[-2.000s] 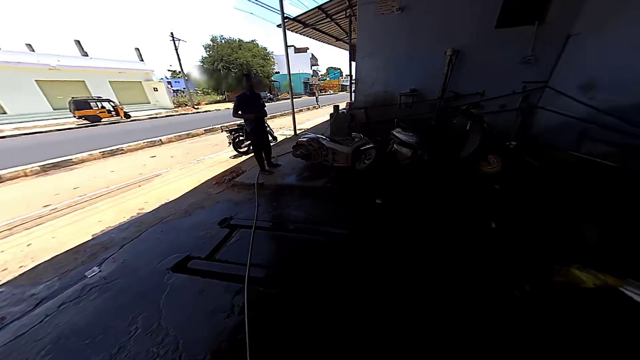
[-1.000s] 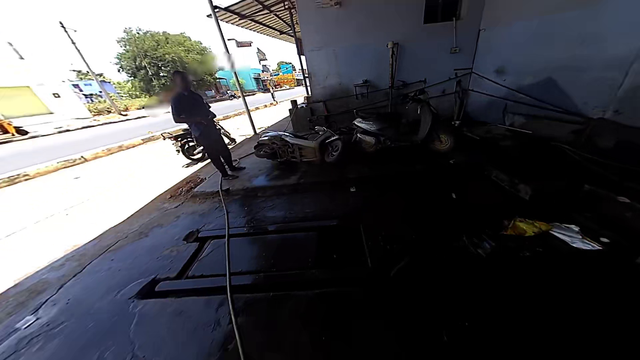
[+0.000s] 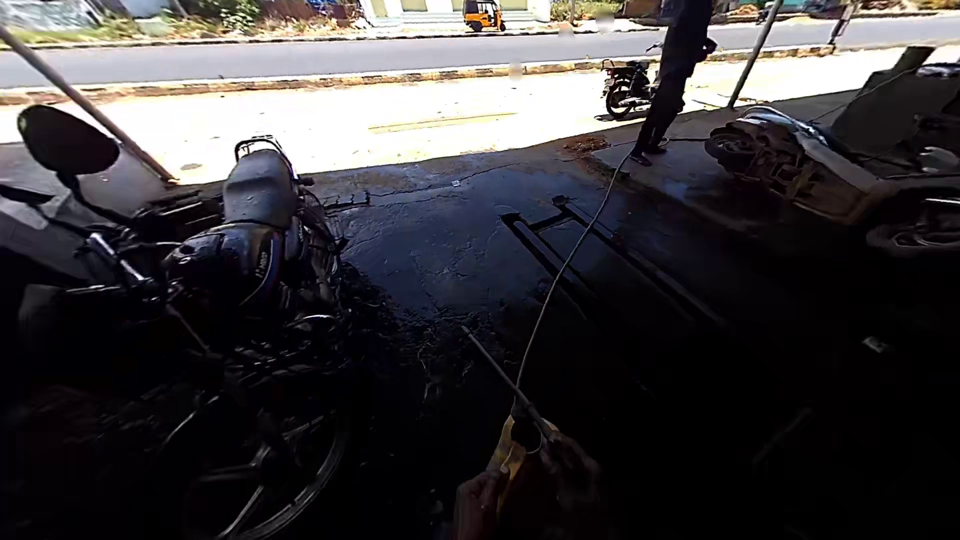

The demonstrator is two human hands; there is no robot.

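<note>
Both hands show at the bottom of the head view in deep shadow. My left hand (image 3: pixel 480 499) is closed on a yellow object (image 3: pixel 510 450), perhaps a cloth or the body of a spray gun. My right hand (image 3: pixel 570 465) grips the rear of a thin metal spray lance (image 3: pixel 499 369), which points forward and to the left. A long hose (image 3: pixel 559 277) runs from near the hands across the wet floor to the standing person's feet. A wet motorcycle (image 3: pixel 259 191) with a dark seat stands to the left of the lance tip, apart from it.
A person (image 3: pixel 667 90) in dark clothes stands beyond the floor frame (image 3: pixel 540 247), near a parked motorcycle (image 3: pixel 626 86). A scooter (image 3: pixel 810 165) stands at the right. Metal posts (image 3: pixel 757 56) edge the shaded area, and an orange auto-rickshaw (image 3: pixel 484 13) is across the road.
The view has swung left and down. My hands, the spray lance and the near motorcycle are now in view; neither earlier frame shows them.
</note>
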